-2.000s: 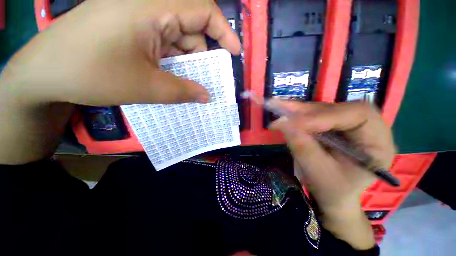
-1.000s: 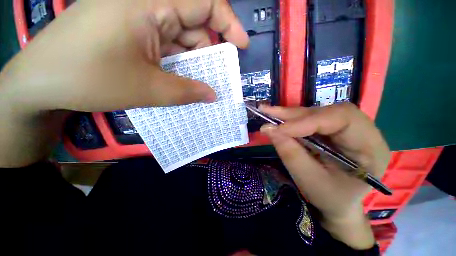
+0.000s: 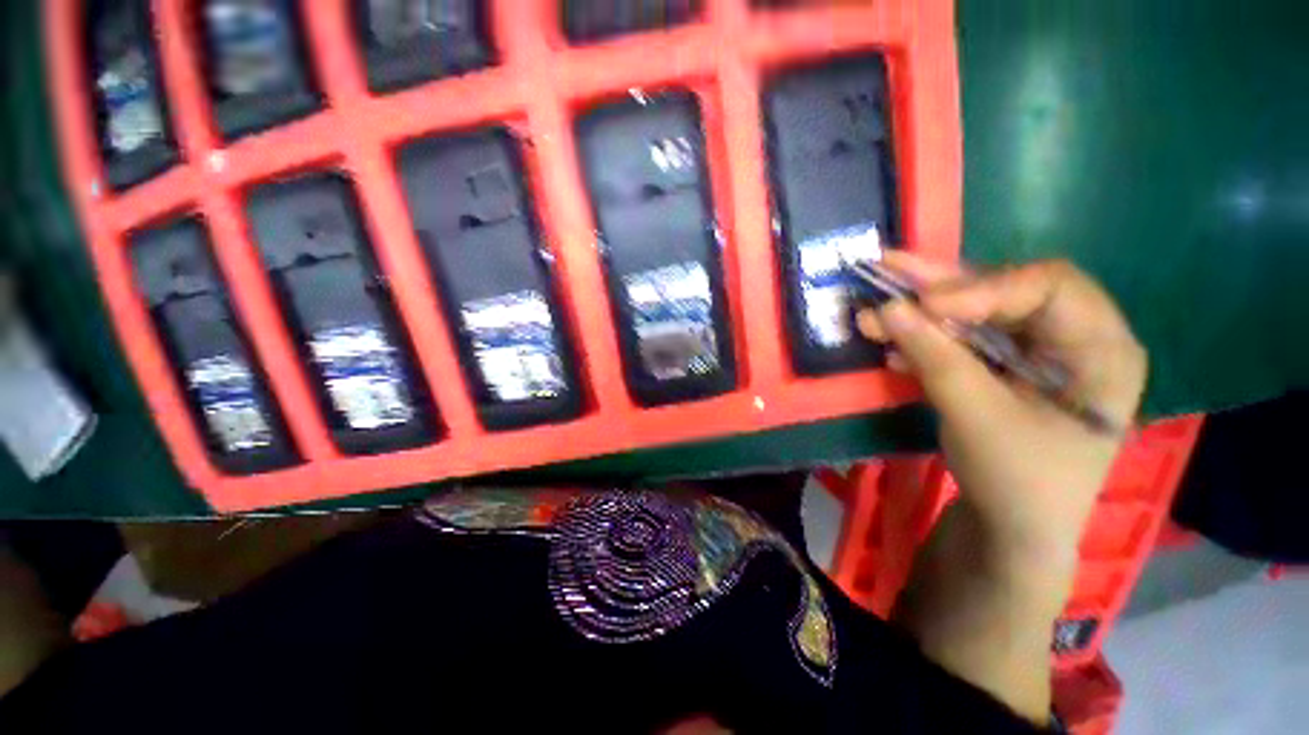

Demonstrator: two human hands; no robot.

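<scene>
The red-orange tray (image 3: 553, 261) lies in front of me with dark phone bodies in its slots. My right hand (image 3: 1026, 359) holds the tweezers (image 3: 1012, 356). Their tips are over the silver and blue board area of the rightmost front-row phone (image 3: 833, 187). Whether a label is at the tips cannot be told. My left hand is not in view; only a blurred bit of forearm may show at the lower left edge. White paper (image 3: 40, 395) lies on the green bench at the far left, blurred.
The green bench top (image 3: 1120, 187) extends on both sides of the tray. Red crates (image 3: 1134, 503) stand below the bench edge at the right. A dark sleeve or garment shows at the right edge.
My left hand and the printed label sheet have left the space over the tray. The view now takes in more of the tray. The tweezers have moved from the sheet's edge to the rightmost phone.
</scene>
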